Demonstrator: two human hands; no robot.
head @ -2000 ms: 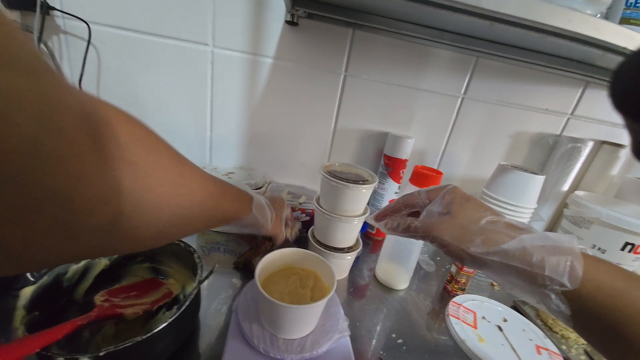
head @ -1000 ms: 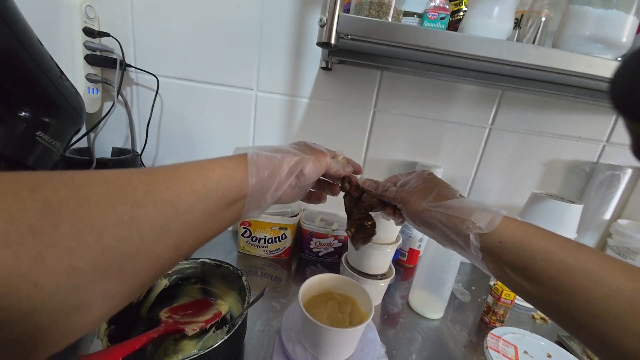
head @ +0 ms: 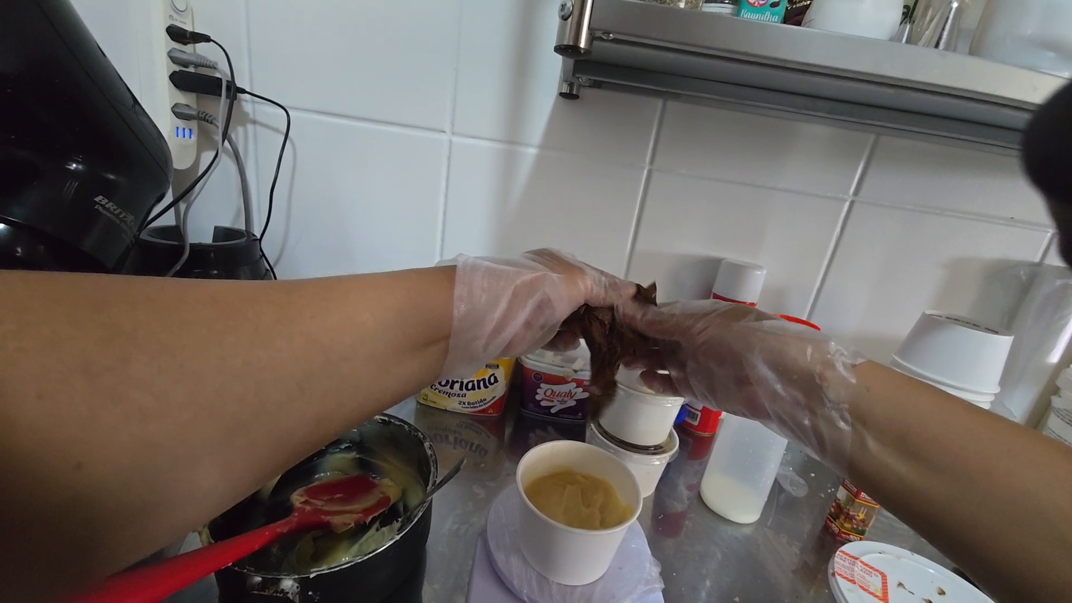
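Both of my hands wear clear plastic gloves and meet at mid-view. Between them is a dark brown, soft, ragged piece (head: pixel 605 352) that looks like a thin sheet of food; what it is exactly I cannot tell. My left hand (head: pixel 557 297) pinches it from the left, my right hand (head: pixel 699 343) from the right. Below them a white paper tub (head: pixel 574 536) holding a yellowish-brown cream (head: pixel 576 500) stands on a plastic-covered round plate (head: pixel 507 528). Stacked white tubs (head: pixel 641 414) stand behind, partly hidden by my right hand.
A black pot (head: pixel 402 544) with pale cream and a red spatula (head: pixel 335 502) is at lower left. Margarine tubs (head: pixel 557 389) stand by the wall. At right are a squeeze bottle (head: pixel 744 469), a white lid (head: pixel 904 578) and upturned tubs (head: pixel 955 356). A steel shelf (head: pixel 796 59) hangs above.
Two seconds ago my left hand was low behind the open tub; a second ago both hands held the brown piece up. Now they are closer together on it. The view has shifted upward and left.
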